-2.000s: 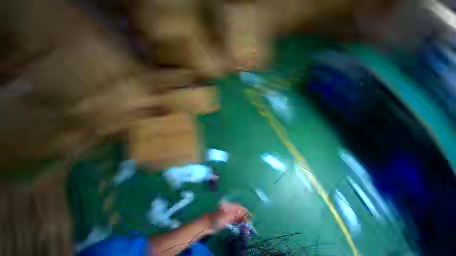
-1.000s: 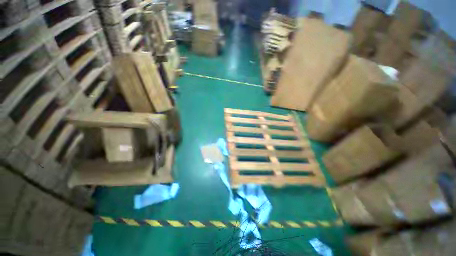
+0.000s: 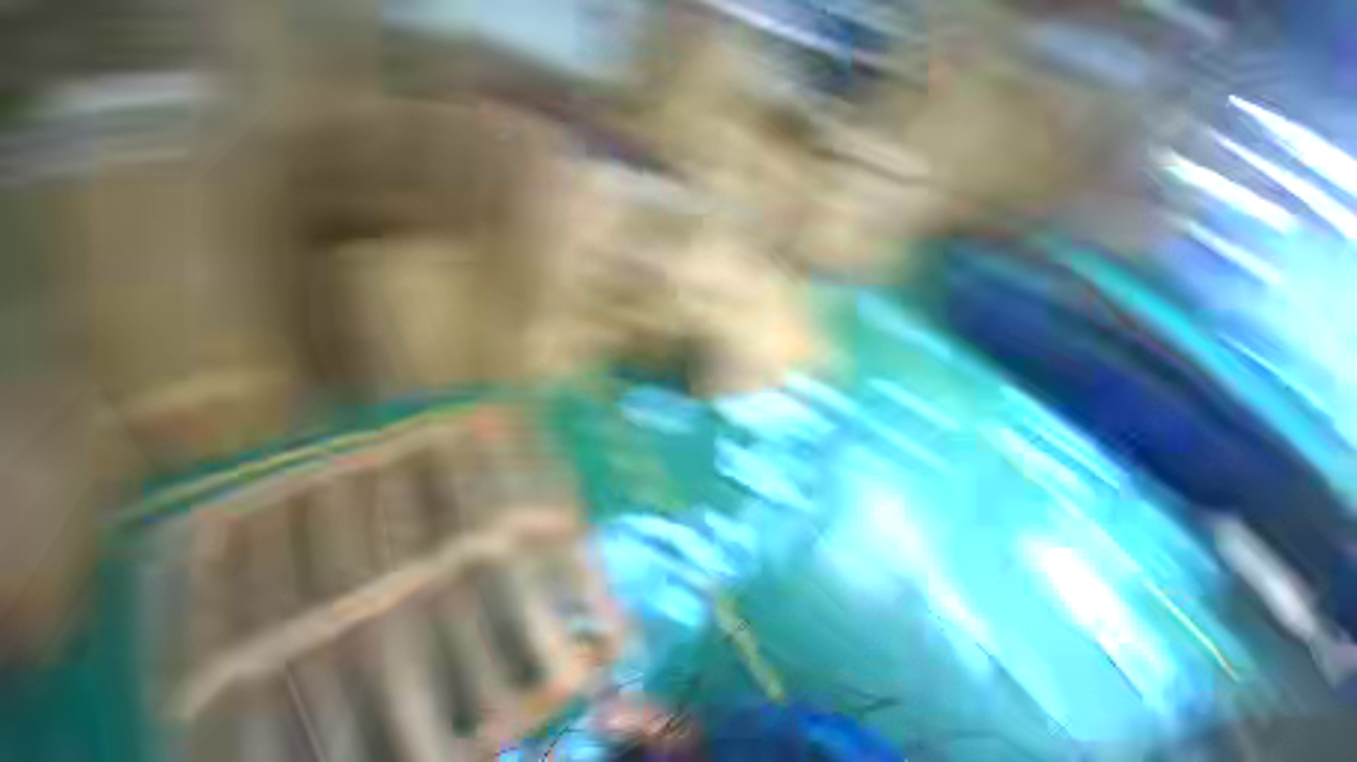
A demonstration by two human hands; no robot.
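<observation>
The whole view is badly blurred by motion. A wooden pallet [image 3: 357,596] lies flat on the green floor at the lower left. A hand, which looks like my right hand [image 3: 650,725], shows small and blurred at the bottom edge, beside the pallet's near right corner, with a blue sleeve to its right. Its fingers cannot be made out, nor whether it holds or touches anything. My left hand is not in view.
Blurred brown cartons [image 3: 424,313] stand beyond the pallet. Pale blue-white scraps [image 3: 655,566] lie right of it. A dark blue shape [image 3: 1131,387] runs along a green bench edge at the right. Yellow tape [image 3: 752,648] marks the floor.
The view has swung round: the pallet has moved from the centre to the lower left, and the stacked pallets at the left have left the picture. A hand and blue sleeve have come in at the bottom.
</observation>
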